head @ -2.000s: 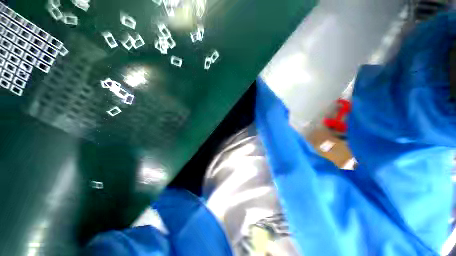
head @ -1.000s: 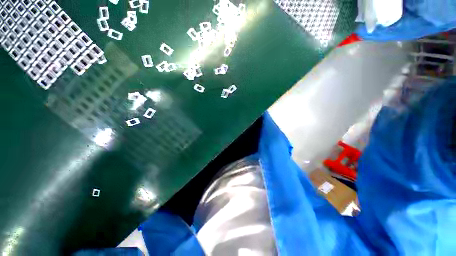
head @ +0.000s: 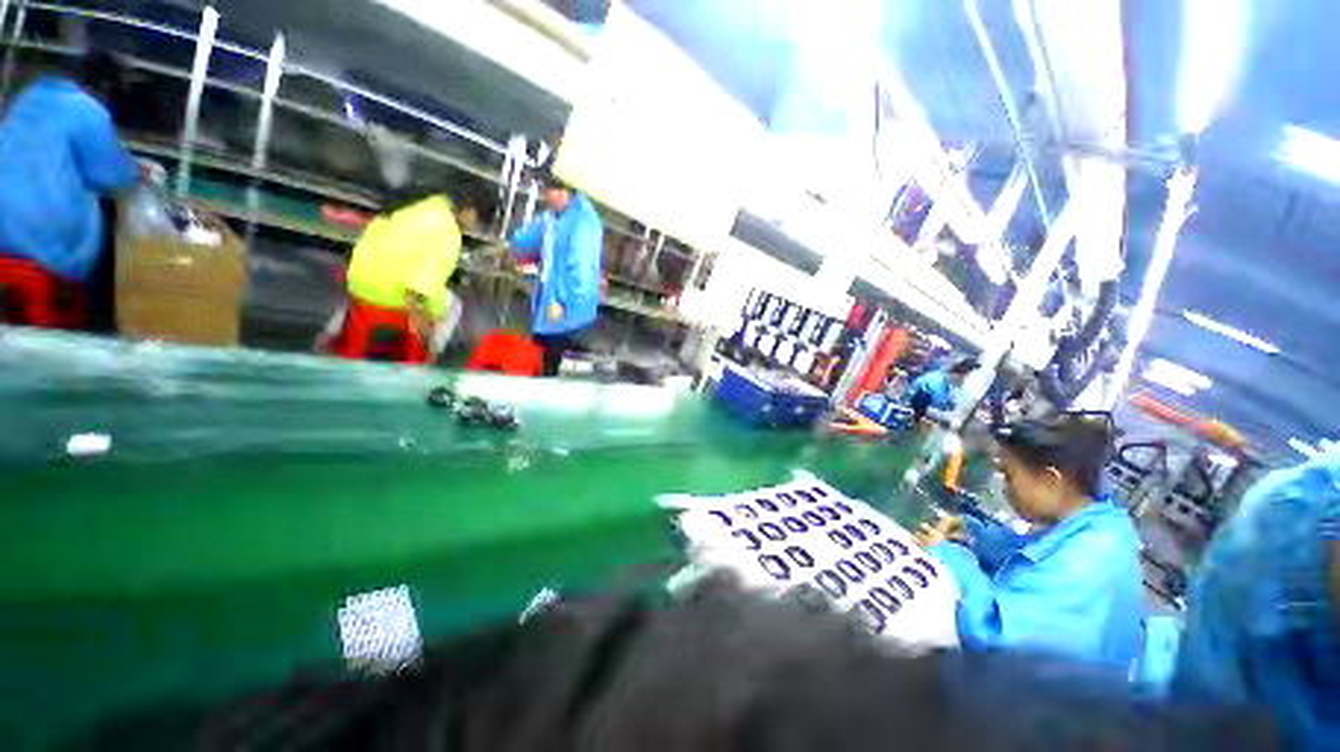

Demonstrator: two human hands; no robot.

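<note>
Neither of my hands shows. A dark blurred shape covers the bottom edge; I cannot tell what it is. A white tray [head: 707, 538] with rows of black housings lies on the green bench at centre right. A small white patterned sticker sheet [head: 379, 630] lies on the bench at lower left of centre. A small white scrap [head: 539, 604] lies to its right. Small black loose housings [head: 473, 409] lie farther back on the bench.
A person in a blue smock [head: 1051, 580] sits right of the tray. A blue bin [head: 767, 395] stands at the bench's far end. Several people stand or sit beyond the bench, near a cardboard box [head: 179, 287] and red stools [head: 507, 353]. A small white item [head: 88, 444] lies at left.
The view has swung up from the bench top, loose white pieces and blue smock to the whole line. The housing tray and other people now show.
</note>
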